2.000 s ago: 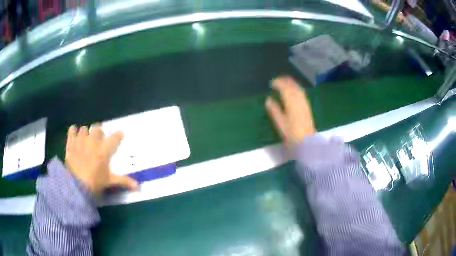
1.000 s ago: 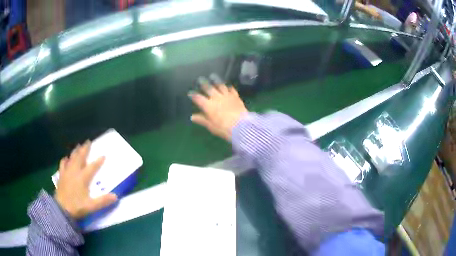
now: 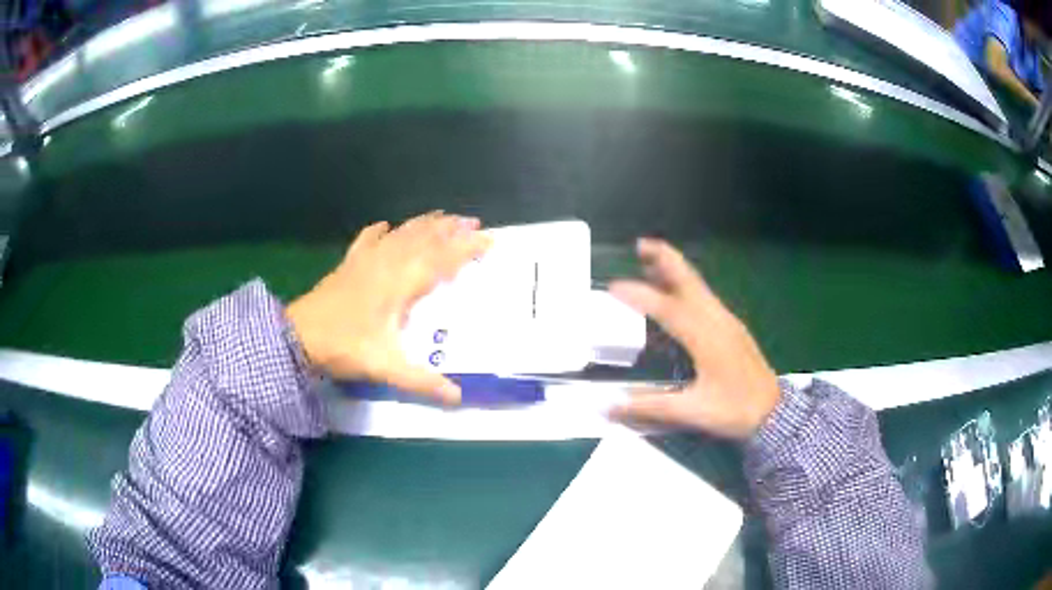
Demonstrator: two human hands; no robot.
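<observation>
A retail box [image 3: 508, 317] with a white top and blue side lies at the belt's near edge. My left hand [image 3: 387, 305] lies on its left part, fingers over the top and thumb at the near side. A white block [image 3: 617, 327] sticks out at the box's right end; a clear tray outline seems to surround it. My right hand [image 3: 704, 346] is around that tray's right side, thumb and fingers apart and slightly blurred; the clear plastic makes contact hard to tell. A white flat panel [image 3: 629, 519] lies on the near ledge below.
The green belt [image 3: 288, 277] runs across beyond a white edge strip [image 3: 923, 383]. Clear trays with white items [image 3: 971, 470] lie on the ledge at right. Another blue-and-white box [image 3: 1008, 224] is on the belt far right. A person in blue [image 3: 994, 40] is at the top right.
My right hand has come back from the far belt to the box's right end, where the white block now shows. The view has shifted; the flat panel now appears tilted, further right and lower.
</observation>
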